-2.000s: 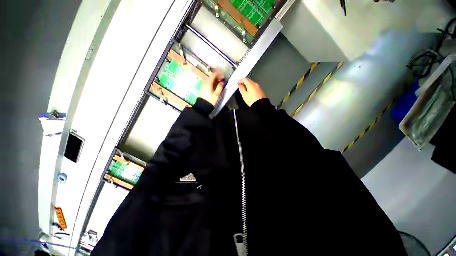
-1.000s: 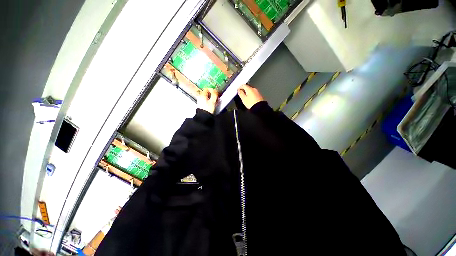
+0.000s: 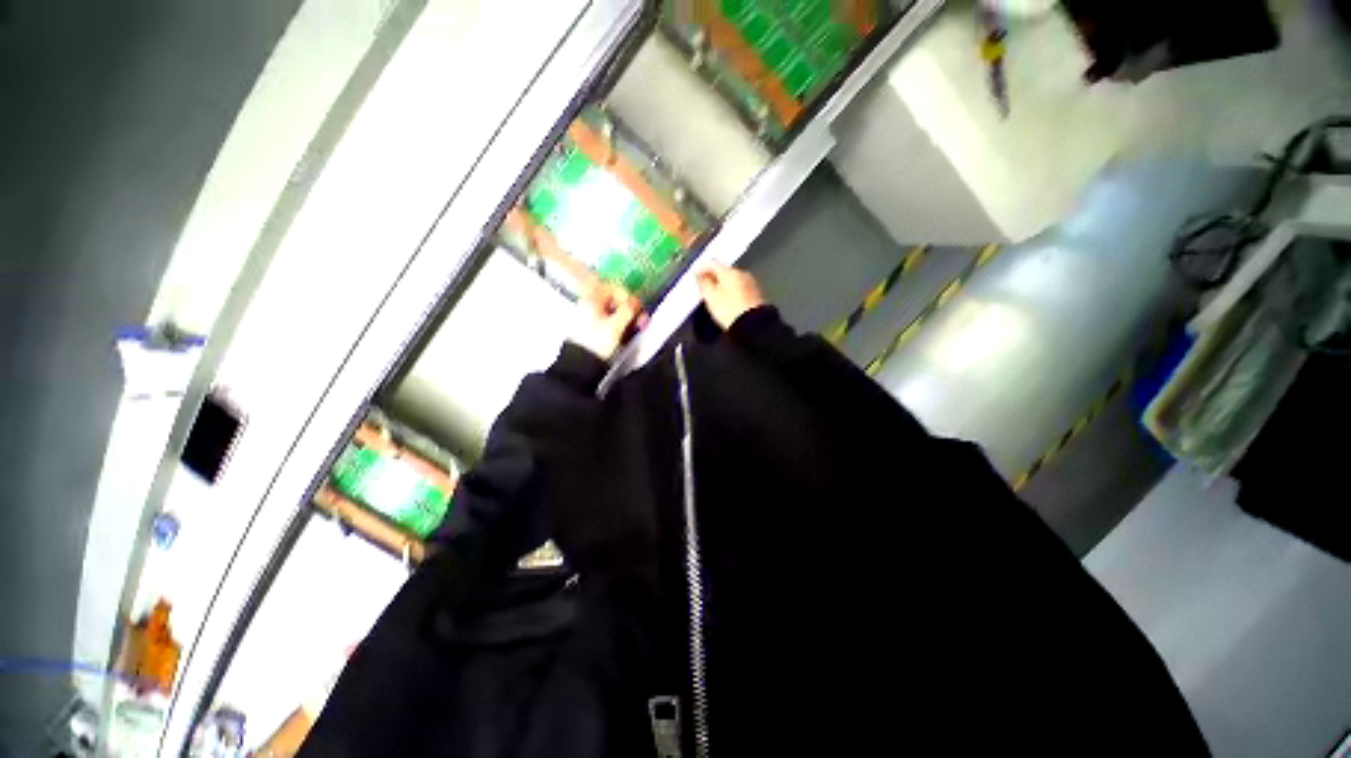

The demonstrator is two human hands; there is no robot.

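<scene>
A green circuit board [image 3: 597,219] lies in a dark-edged carrier frame [image 3: 685,210] on the line, with orange-brown bars along two opposite sides. My left hand [image 3: 608,314] is at the frame's near lower corner, by the conveyor rail [image 3: 771,193]; its fingers are bent and blurred, and I cannot tell whether they grip anything. My right hand [image 3: 729,292] rests at the outer edge of the rail, fingers bent; its grip is unclear.
Another framed board [image 3: 781,56] lies further up the line and one [image 3: 388,486] lower left. A black device [image 3: 212,437] and an orange item [image 3: 151,647] lie on the bench's far side. A yellow-handled tool [image 3: 994,54] lies upper right.
The view has shifted and blurred slightly. Since the oldest frame, my left hand has moved from the board's near side to its lower corner by the rail. My right hand stays at the rail.
</scene>
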